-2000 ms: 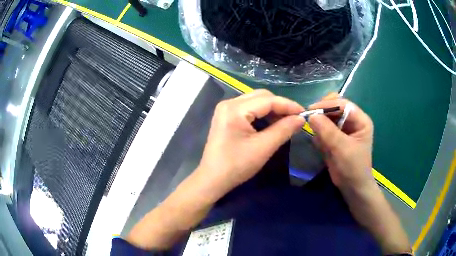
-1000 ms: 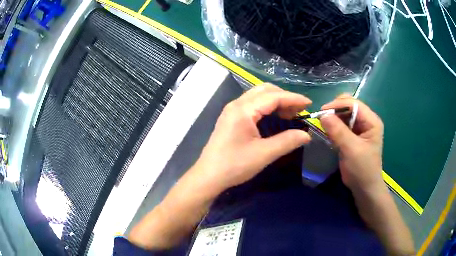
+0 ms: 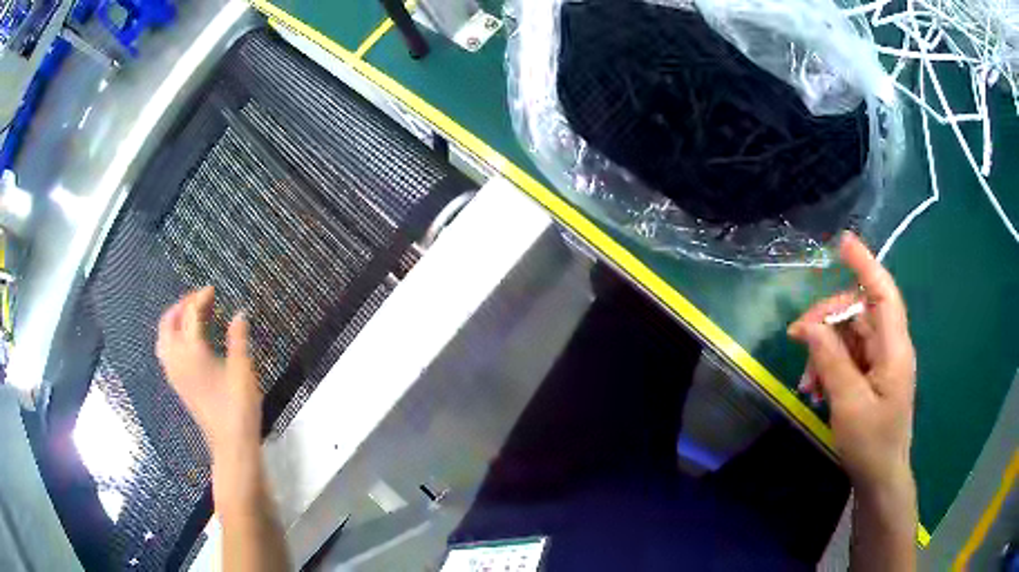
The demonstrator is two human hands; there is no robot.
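My left hand is over the black mesh belt, with its fingers apart and no piece visible in it. My right hand is over the green mat's near edge and holds a small white strip between its fingers; most of the strip is hidden by the fingers. The clear plastic bag lies open beyond the right hand, full of thin black parts.
A white side rail runs between the belt and the grey metal body. Yellow tape edges the green mat. Tangled white strips lie at the top right. A black post stands at the top.
My left hand has parted from my right hand and moved left over the belt. The black-and-white piece between the hands no longer shows. My right hand has moved right and down. The view has shifted.
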